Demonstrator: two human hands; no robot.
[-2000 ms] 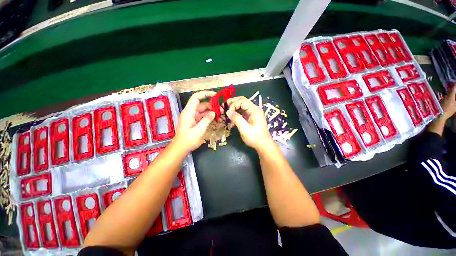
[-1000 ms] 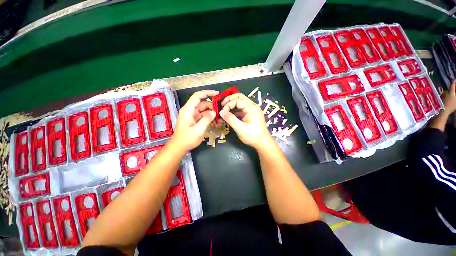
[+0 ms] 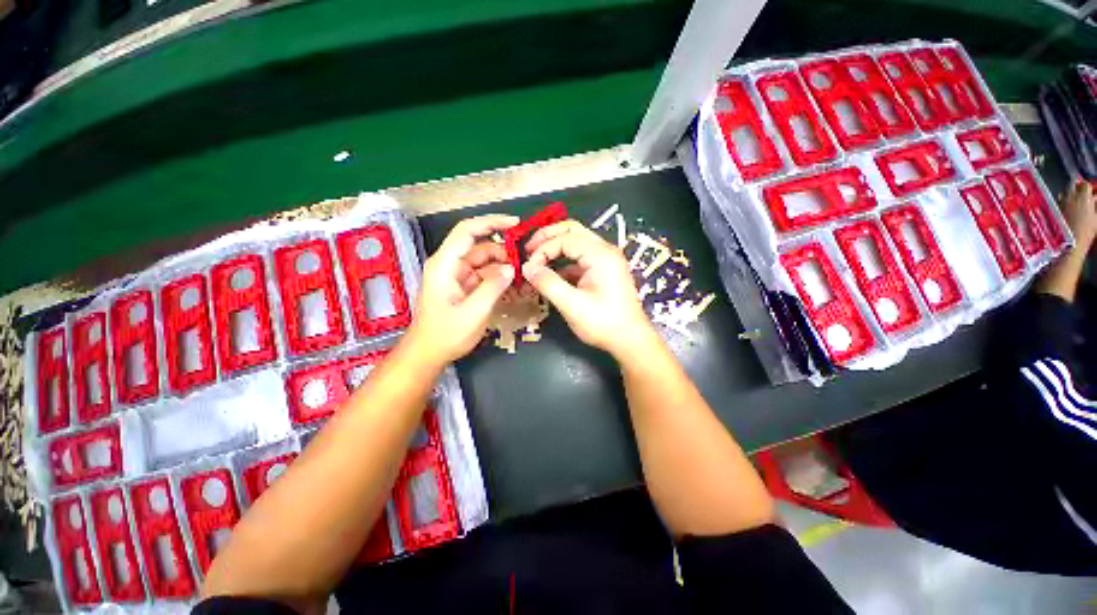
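Note:
A red plastic housing [image 3: 538, 222] is held tilted between both hands, above the bench at the centre. My left hand [image 3: 463, 288] grips its left side. My right hand [image 3: 583, 286] has thumb and fingers pinched at its right side; the fingers hide much of the housing, and whether they hold a small piece cannot be told. Small cream strips lie in a pile [image 3: 517, 318] under the hands. More cream strips and dark bits [image 3: 668, 288] lie just right of my right hand.
A tray of red housings [image 3: 205, 415] lies at left, partly under my left forearm. Stacked trays [image 3: 950, 228] stand at right. A pale post [image 3: 692, 84] rises behind, beside the green conveyor [image 3: 361, 108]. Another person's arm [image 3: 1065, 258] is at far right. Cream strips [image 3: 15, 433] lie at the left edge.
The housing has turned and tilted between the hands, and my right fingers have moved in closer along it. A small white scrap on the green conveyor has moved left.

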